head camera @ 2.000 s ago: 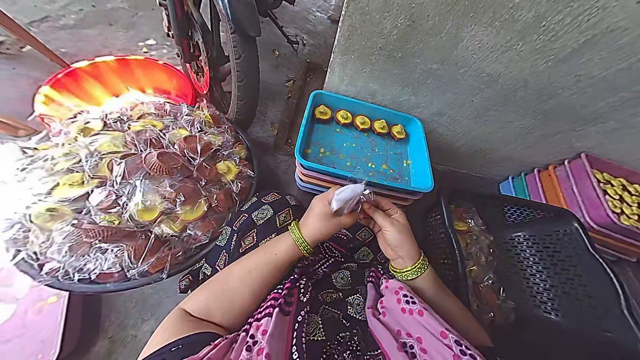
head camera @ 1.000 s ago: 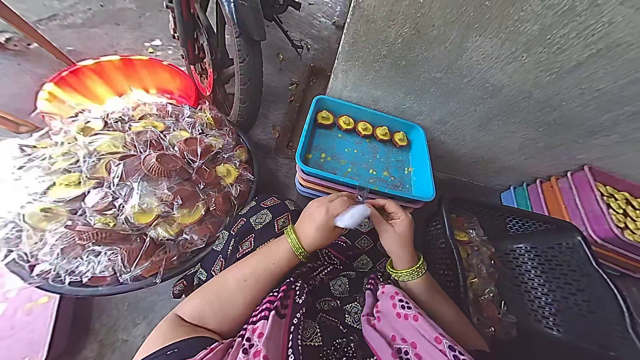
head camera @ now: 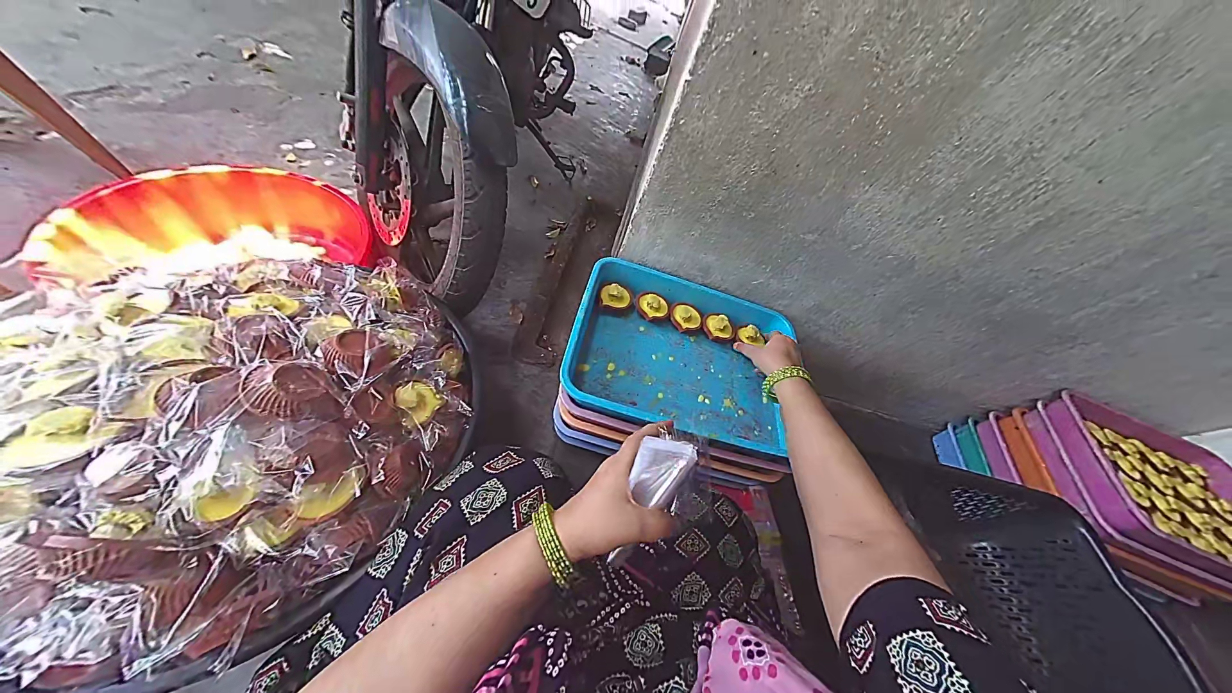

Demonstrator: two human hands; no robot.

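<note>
My left hand (head camera: 616, 505), above my lap, holds a stack of clear plastic bags (head camera: 662, 472), the top one partly opened out. My right hand (head camera: 770, 354) reaches into a blue plastic tray (head camera: 664, 371), its fingertips on the rightmost yellow-filled clay lamp (head camera: 750, 335). Several like lamps (head camera: 685, 317) stand in a row along the tray's far side, and yellow crumbs dot its floor. Other trays are stacked under it. To the left, a large round tub holds a heap of clay lamps wrapped in clear plastic (head camera: 289, 385).
Behind the heap is a red plastic basin (head camera: 318, 217). A motorcycle's front wheel (head camera: 476, 221) stands beyond, beside a concrete wall (head camera: 943, 192). At right are a black perforated crate (head camera: 1039, 577) and stacked trays, the pink one (head camera: 1078, 433) holding many yellow pieces.
My right hand has left the bags near my left hand and moved forward and right to the lamp at the row's end. My left hand still holds the bags.
</note>
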